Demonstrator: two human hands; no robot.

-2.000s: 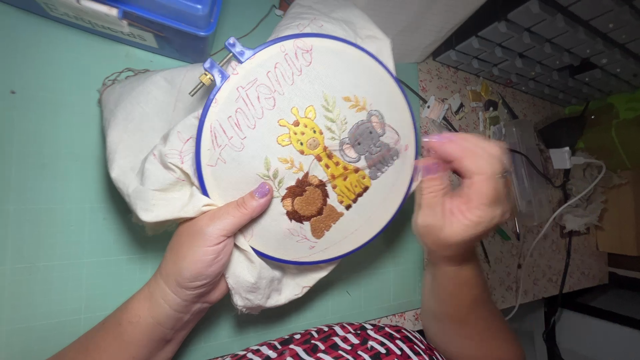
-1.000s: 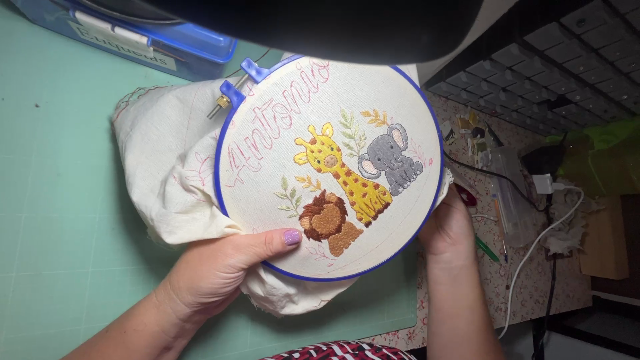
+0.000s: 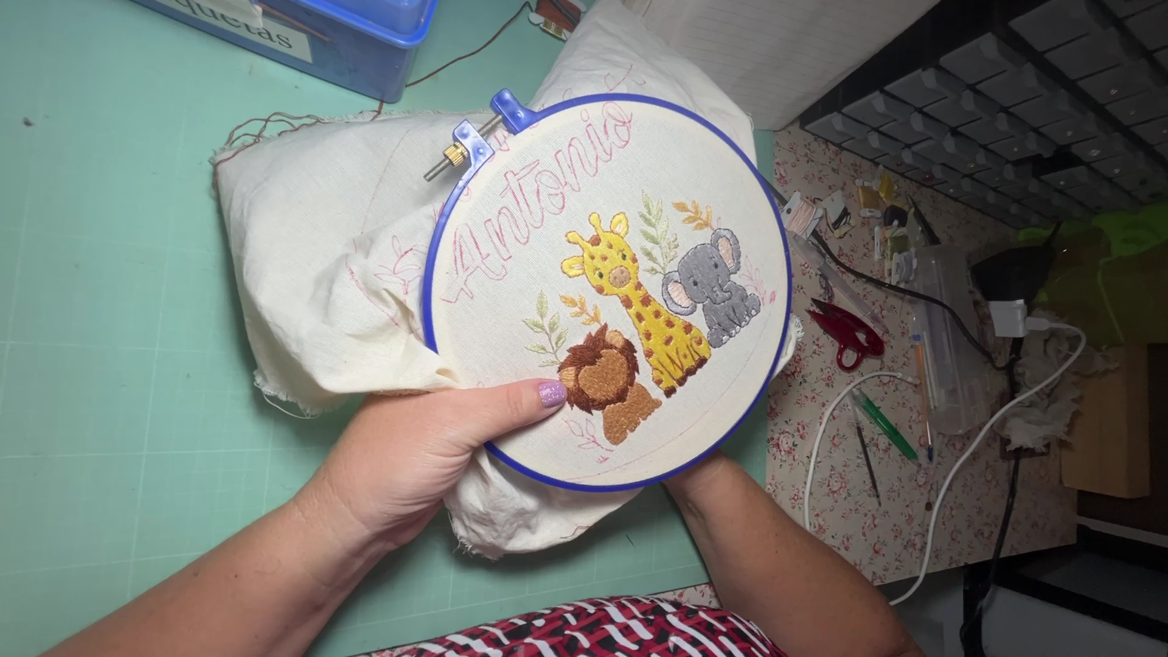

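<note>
A blue embroidery hoop (image 3: 436,274) with a brass screw at its upper left stretches cream fabric (image 3: 310,274), whose loose part bunches around it. My left hand (image 3: 438,438) grips the hoop's lower left edge, thumb on top beside the stitched lion (image 3: 602,383). Right of the lion are a stitched giraffe (image 3: 639,310) and a grey elephant (image 3: 721,292), with leaf sprigs between. Pink drawn lettering runs across the upper left. My right hand (image 3: 698,470) is behind the hoop, only its wrist showing below the rim; its fingers and anything in them are hidden.
A blue plastic box (image 3: 365,55) stands at the upper left on the green cutting mat (image 3: 100,411). To the right lie red thread snips (image 3: 847,336), a green pen (image 3: 885,425), a white cable (image 3: 967,465) and thread bobbins. A rack of small drawers (image 3: 1031,100) stands at the upper right.
My right hand was beside the hoop's right edge two seconds ago, then lower at that edge; now it is behind the hoop. A dark shape at the top one second ago is out of view.
</note>
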